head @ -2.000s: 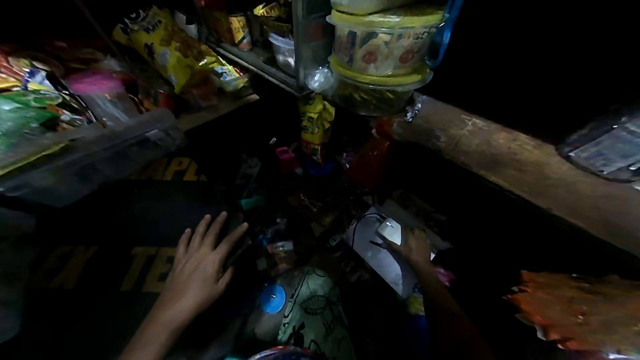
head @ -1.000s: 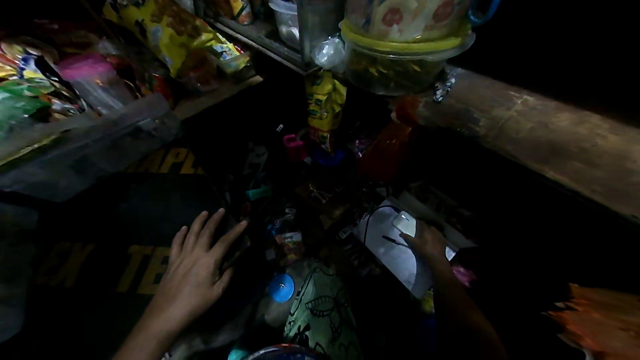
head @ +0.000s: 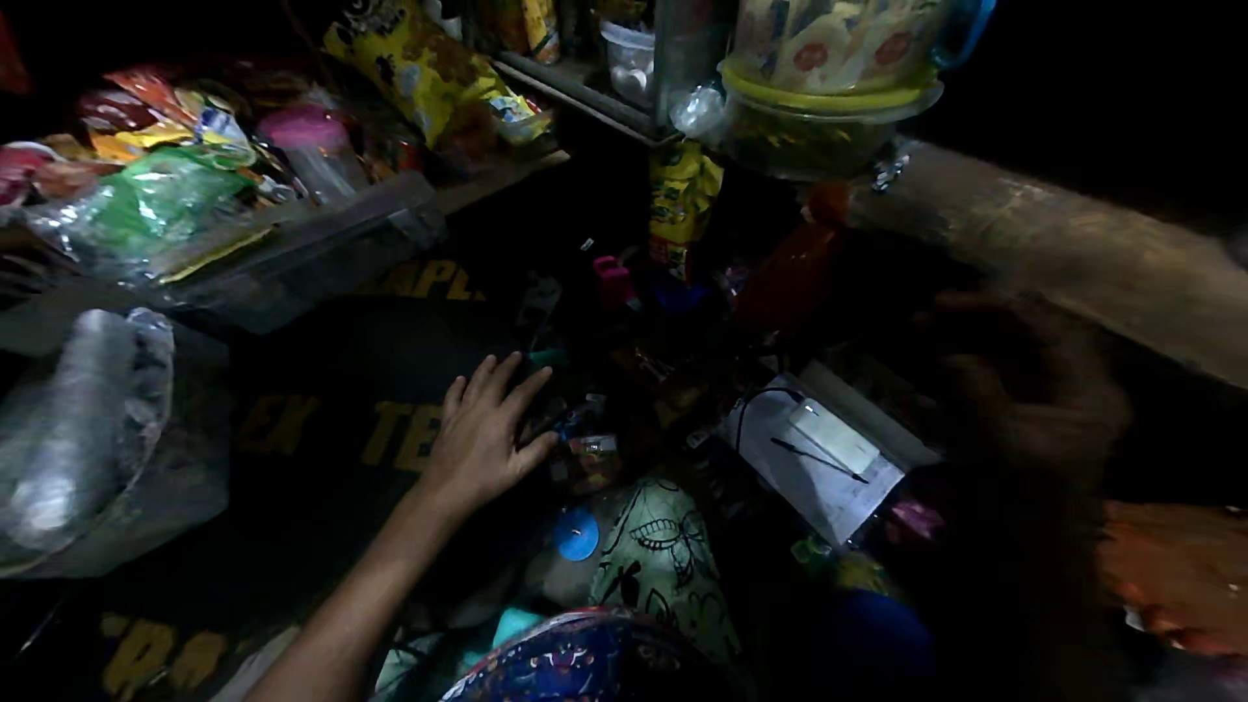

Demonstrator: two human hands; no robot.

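My left hand point(head: 492, 429) is spread palm down over a dark surface bearing yellow lettering, with nothing in it. Small items and a blue disc point(head: 576, 534) lie to its right. My right hand point(head: 1033, 370) is a dark blur at the right; its fingers and anything in them cannot be made out. Between the hands, a white power bank or similar flat device point(head: 833, 436) and a thin black cable point(head: 817, 458) lie on a white sheet point(head: 780, 473). A green patterned cloth point(head: 668, 546) is at the bottom middle.
Snack packets and a green plastic bag point(head: 166, 190) fill a clear plastic bin point(head: 331, 249) at upper left. Lidded tubs point(head: 814, 136) overhang the back beside a metal shelf point(head: 585, 93). A yellow packet point(head: 682, 200) hangs below. A wooden beam point(head: 1082, 244) runs along the right.
My right hand has left the white device, which it was touching before, and moved right. My left hand stays spread in about the same place.
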